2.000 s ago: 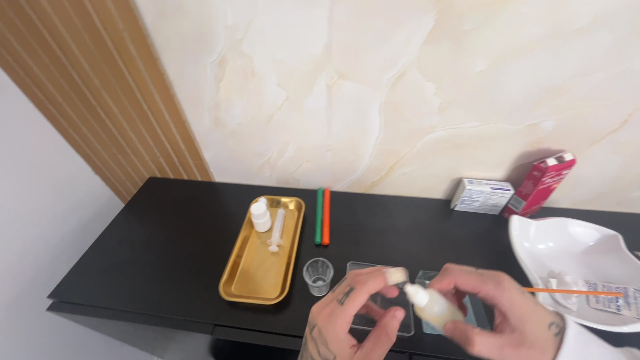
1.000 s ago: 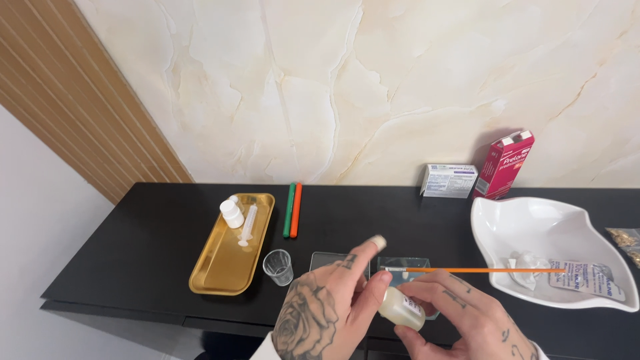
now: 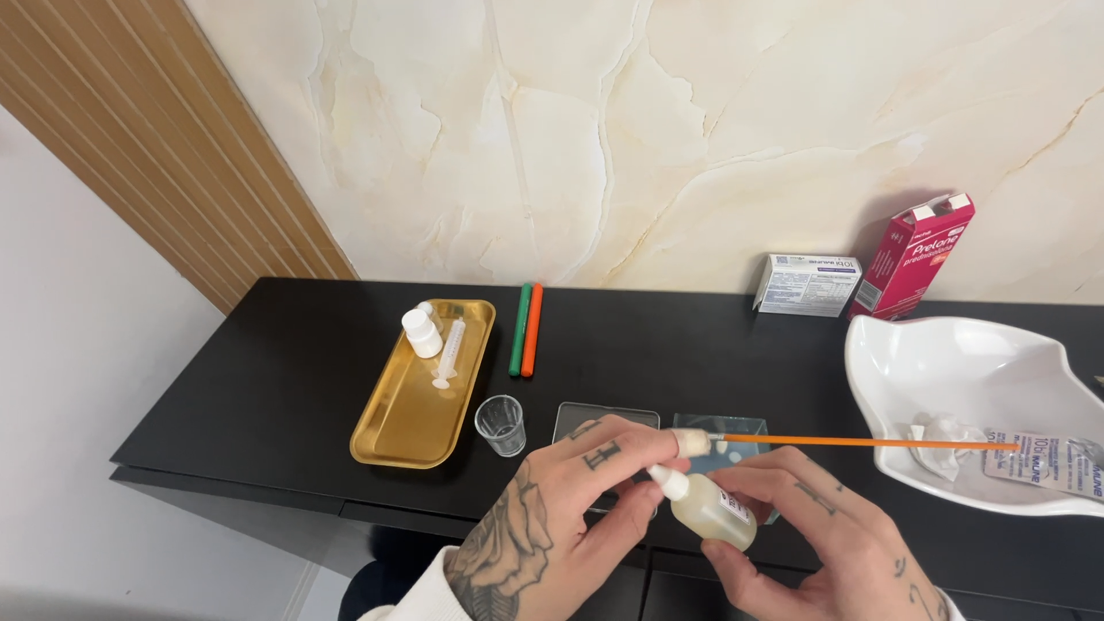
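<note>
A small translucent dropper bottle point(image 3: 720, 515) with a white nozzle tip and a label is held tilted between both hands. My right hand point(image 3: 819, 535) grips its body with thumb and fingers. My left hand point(image 3: 573, 509) has its thumb at the nozzle and its index finger, with a pale covering on the tip, stretched above it. Just beyond that fingertip is the end of a thin orange-handled brush point(image 3: 828, 441), which reaches right over the white dish. Under the hands lie a clear plate point(image 3: 608, 417) and a bluish glass piece point(image 3: 716, 427), both partly hidden.
A gold tray point(image 3: 405, 431) holds a white bottle point(image 3: 422, 334) and a syringe point(image 3: 449, 352). Nearby are a clear cup point(image 3: 501, 426), green point(image 3: 521, 331) and orange point(image 3: 532, 331) pens. A white dish point(image 3: 966, 354) holds a blister pack point(image 3: 1035, 461); two medicine boxes point(image 3: 809, 285) point(image 3: 912, 259) stand behind.
Two seconds ago the bottle was held farther from my left hand's fingers; now my left thumb is at its nozzle. The view has shifted somewhat.
</note>
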